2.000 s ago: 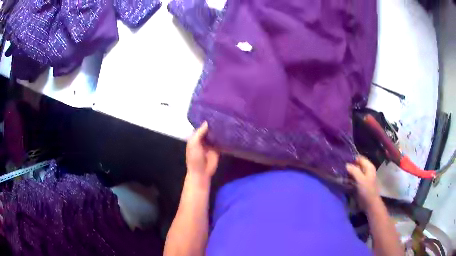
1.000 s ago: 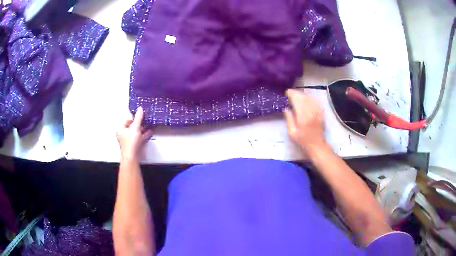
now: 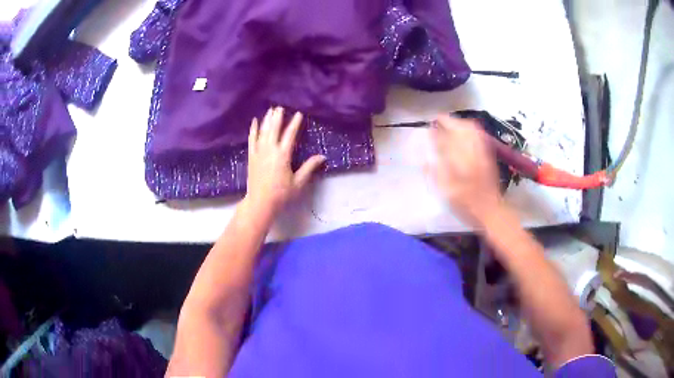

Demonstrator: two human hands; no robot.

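Observation:
A dark purple garment [image 3: 244,81] lies lining up on the white table, with a small white label [image 3: 199,84] at its upper left. Its flecked hem band [image 3: 196,176] runs along the near edge. My left hand [image 3: 275,159] lies palm down on the hem near the middle, fingers spread. My right hand [image 3: 465,159] is blurred, over the near-left side of the steam iron [image 3: 510,148]; whether it touches the handle I cannot tell. The iron stands right of the garment and is partly hidden by my hand.
A crumpled flecked garment pile [image 3: 33,125] lies at the left end of the table [image 3: 414,199]. A long padded form [image 3: 59,26] crosses the upper left. The iron's red hose [image 3: 573,179] runs to a grey line at right. A dark purple heap [image 3: 89,353] is below left.
The garment first came down flat onto the table. Since then my left hand has moved from its left corner to the middle of the hem, and my right hand has left the hem for the iron.

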